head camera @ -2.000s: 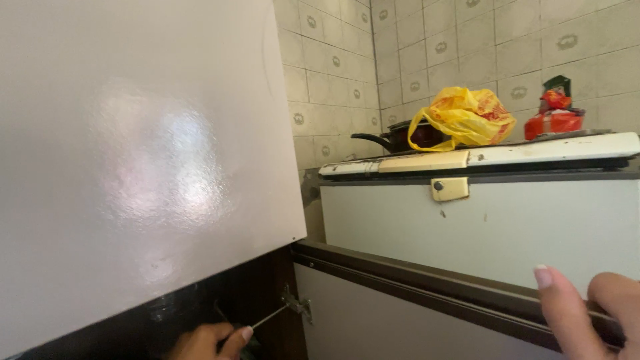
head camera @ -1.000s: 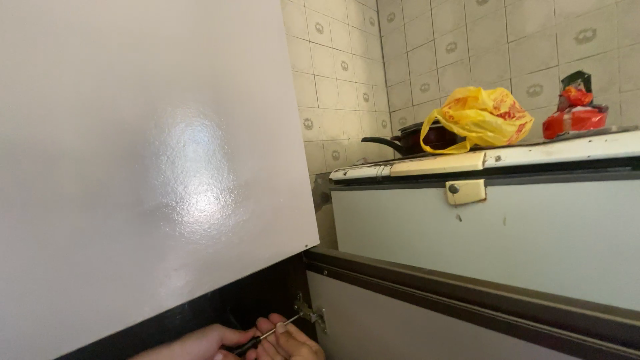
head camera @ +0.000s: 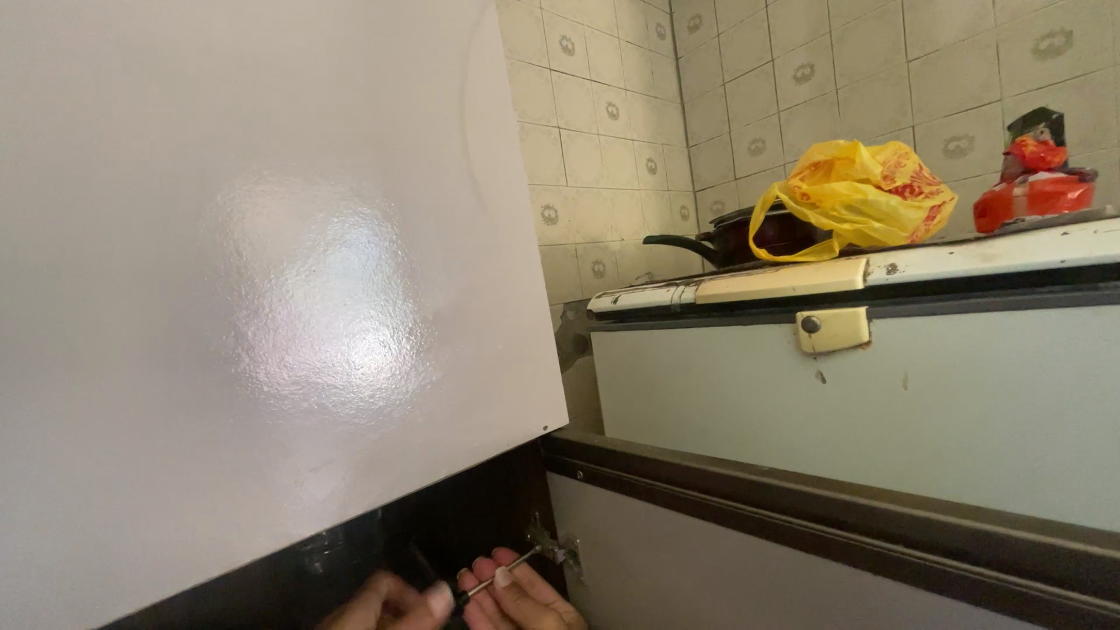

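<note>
A screwdriver (head camera: pixel 500 574) points up and to the right at a metal cabinet hinge (head camera: pixel 553 549), its tip at the hinge's arm. At the bottom edge my left hand (head camera: pixel 394 604) is closed on the dark handle, thumb uppermost. My right hand (head camera: pixel 516 597) steadies the thin metal shaft between thumb and fingers, just below the hinge. The hinge joins the dark cabinet interior to the inner face of an open cabinet door (head camera: pixel 700 560). The handle is mostly hidden by my left fingers.
A glossy pale panel (head camera: pixel 262 262) fills the left. Behind the open door stands a pale chest-like appliance (head camera: pixel 744 394) with a yellowed latch (head camera: pixel 833 331). On it are a dark pan (head camera: pixel 770 234), a yellow plastic bag (head camera: pixel 866 197) and a red-wrapped item (head camera: pixel 1032 197). Tiled walls rise behind.
My right hand, spread near the door's top edge two seconds ago, has moved left and down onto the screwdriver's shaft. My left hand keeps hold of the screwdriver.
</note>
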